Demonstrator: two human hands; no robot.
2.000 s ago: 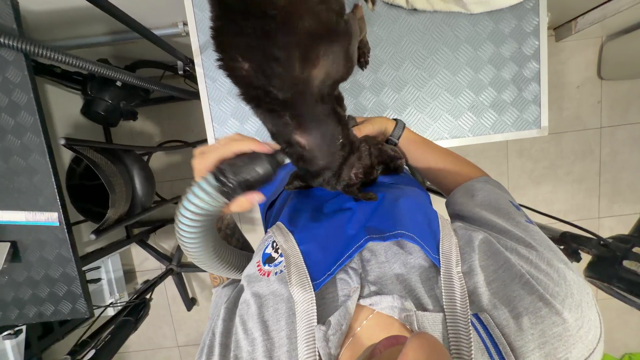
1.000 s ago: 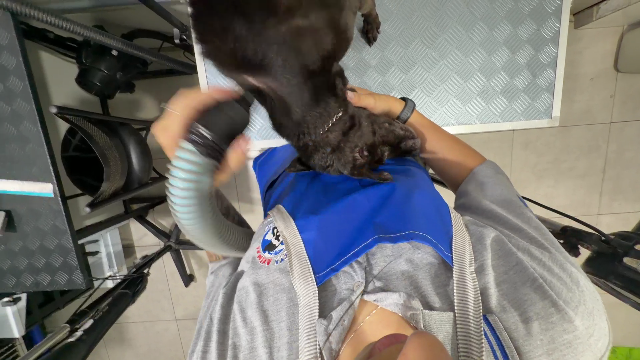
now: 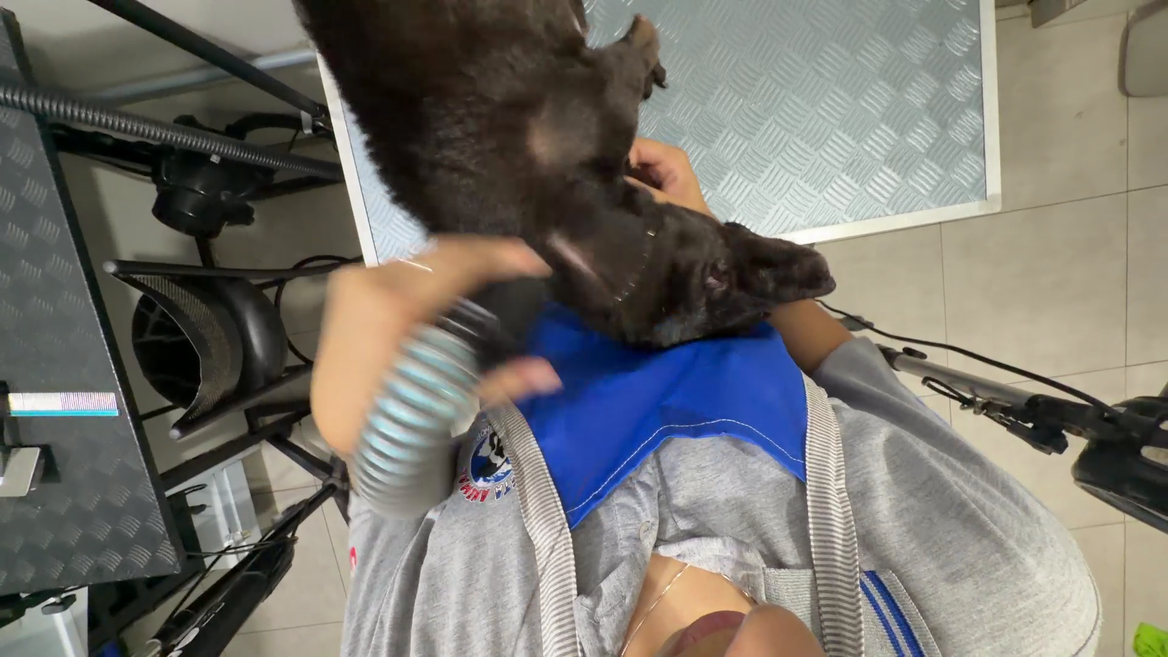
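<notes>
A dark brown, short-coated dog [image 3: 493, 119] with a thin chain collar stretches from the top of the view over the edge of a grooming table [image 3: 858, 109]. Its head [image 3: 721, 274] is beside the blue apron [image 3: 675, 392] on my chest, muzzle apparently pointing right. My left hand [image 3: 401, 328], blurred, grips the black end [image 3: 511, 315] of a ribbed, bluish-grey air hose [image 3: 415, 401] close to the dog's neck and shoulder. My right hand [image 3: 671, 173] lies by the dog's chest, fingers partly hidden; the forearm passes beneath its head.
At the left stands a dark textured tabletop [image 3: 73, 301] with a comb [image 3: 64, 403] on it. Black metal stands and a round black device [image 3: 210, 338] fill the gap between the tables. A thin cable and a black-and-silver stand [image 3: 995, 392] are at the right, above floor tiles.
The left hand and hose end have moved down in the view, toward the apron. The dog's head has turned and reaches farther right, covering the right wrist and its watch.
</notes>
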